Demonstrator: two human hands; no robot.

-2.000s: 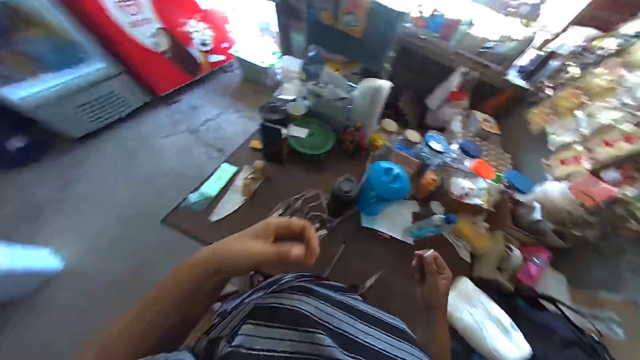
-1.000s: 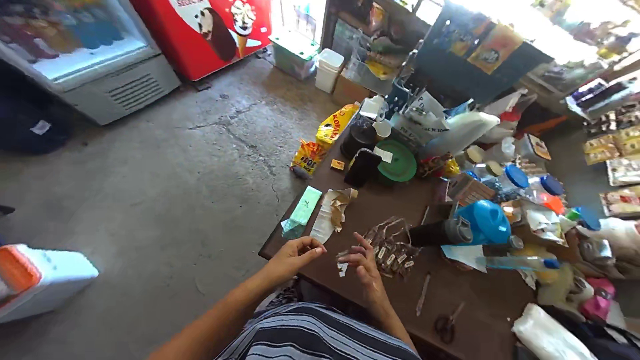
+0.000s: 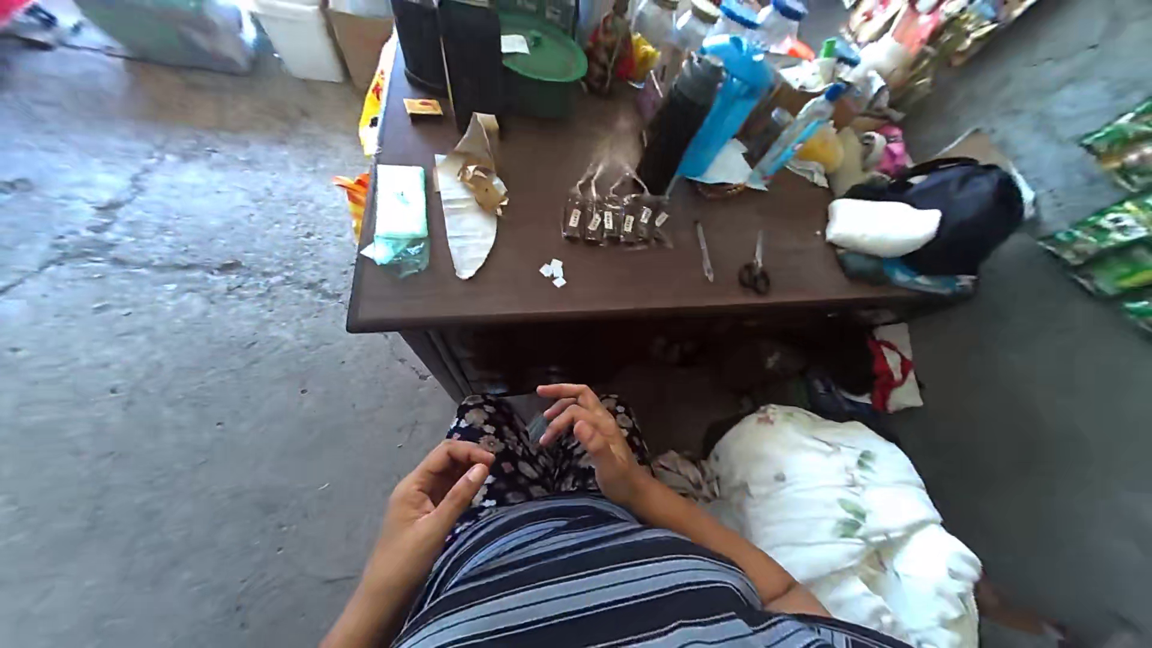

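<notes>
Both of my hands are over my lap, off the brown table [image 3: 612,292]. My left hand [image 3: 441,490] has thumb and fingertips curved near each other, with nothing visible between them. My right hand [image 3: 589,441] has its fingers spread and holds nothing I can see. Small white paper pieces [image 3: 554,272] lie near the table's front edge. Behind them is a row of small dark labelled packets [image 3: 616,220] with strings. To the right lie a pen-like thin tool [image 3: 704,252] and scissors [image 3: 756,265]. On the left are a cut white paper sheet [image 3: 468,229] and a wrapped light-green pack [image 3: 400,202].
A black bottle [image 3: 679,121], a blue bottle [image 3: 733,99] and a green round lid [image 3: 540,49] stand farther back. A white bundle [image 3: 882,227] and a dark bag [image 3: 972,211] are at the right end. White floral cloth [image 3: 828,495] lies beside me on the right.
Both hands have moved from the table's front edge, near the paper pieces, back over my lap. The view has shifted, showing more of the lap and the floral cloth.
</notes>
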